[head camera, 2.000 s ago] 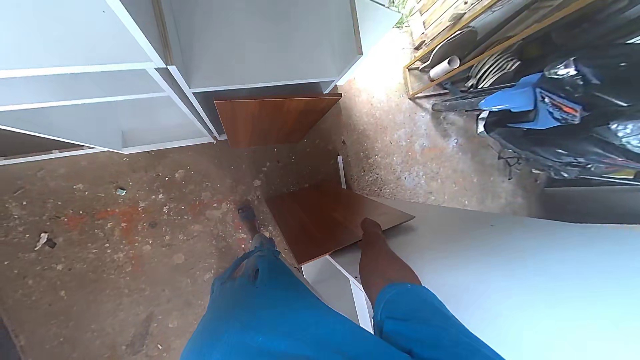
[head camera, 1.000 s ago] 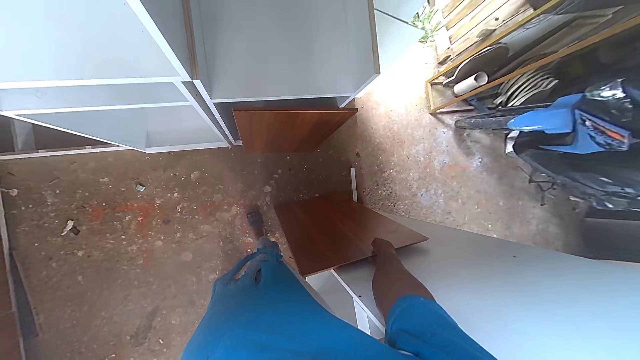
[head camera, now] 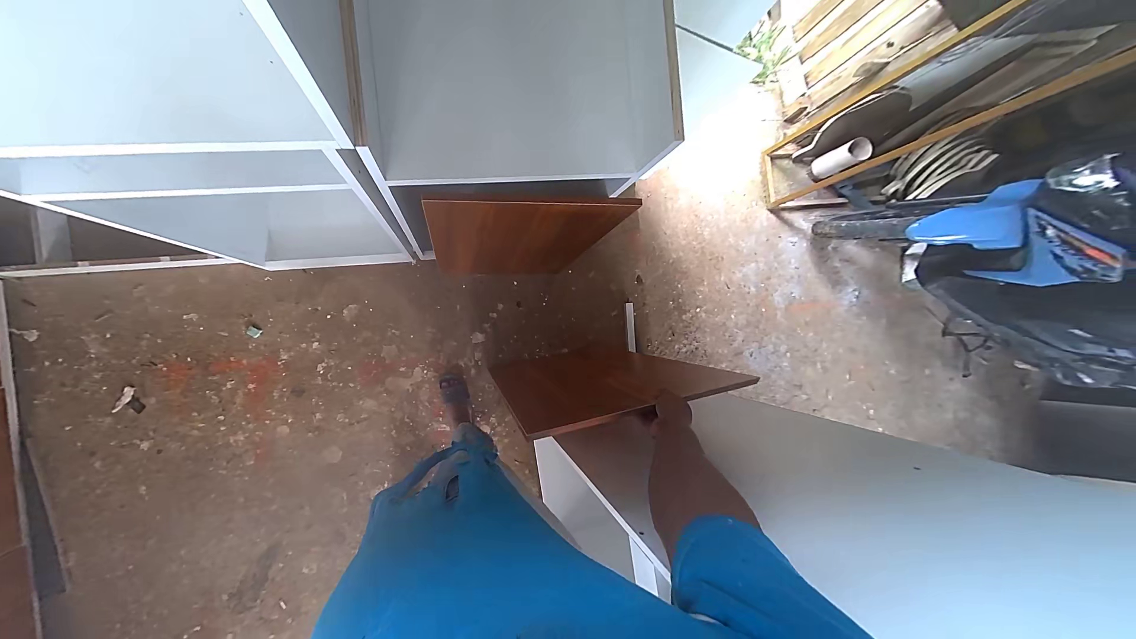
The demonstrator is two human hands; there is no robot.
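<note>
My right hand (head camera: 672,414) is at the near edge of a reddish-brown wood-grain panel (head camera: 603,386), gripping that edge. This panel is tilted above the floor, against the end of a long white cabinet carcass (head camera: 593,510) on the right. A second reddish-brown panel (head camera: 528,232) leans at the foot of an upright white cabinet (head camera: 524,98) ahead. My left hand is out of view.
White shelf units (head camera: 160,169) stand at the upper left. At the right are a blue and black motorcycle (head camera: 1003,235), partly covered in plastic, and a yellow frame (head camera: 896,89) with a white pipe (head camera: 840,158). Small debris (head camera: 129,399) lies on the rough floor (head camera: 293,461).
My right hand stays at the panel's near edge, and the panel has tilted a little, showing more of a brown surface beneath it.
</note>
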